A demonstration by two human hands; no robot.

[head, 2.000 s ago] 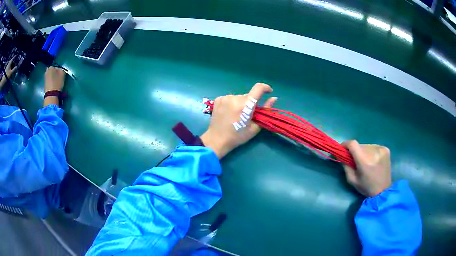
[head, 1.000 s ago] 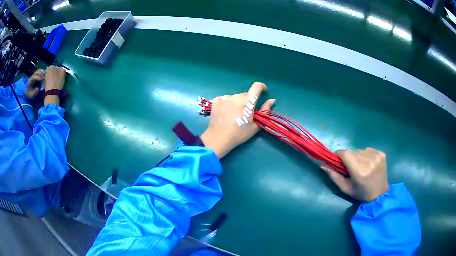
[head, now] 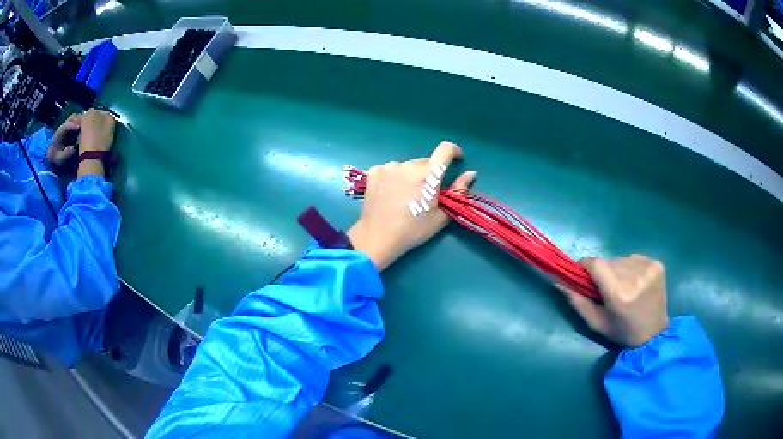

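A bundle of thin red wires (head: 515, 236), with a few dark strands among them, runs between my hands over the green bench. My left hand (head: 399, 201) is closed around its left part, back of the hand up. Small white connectors (head: 350, 181) stick out past that hand on red ends. A row of white pieces (head: 427, 190) lies across the left knuckles. My right hand (head: 631, 296) is closed around the bundle's right end and hides the wire ends there. A dark maroon strap (head: 323, 229) is on my left wrist, its end sticking out.
A pale tray (head: 179, 101) of small black parts stands at the back left, beside a blue bin (head: 99, 64). A neighbour's hands (head: 94, 133) and blue sleeves are at the far left. A white strip (head: 446, 69) crosses the bench. Clear plastic (head: 365, 399) lies at the near edge.
Since two seconds ago my right hand has moved slightly down and left with the bundle's right end. More connector tips show past my left hand. The neighbour's second hand has come to the first.
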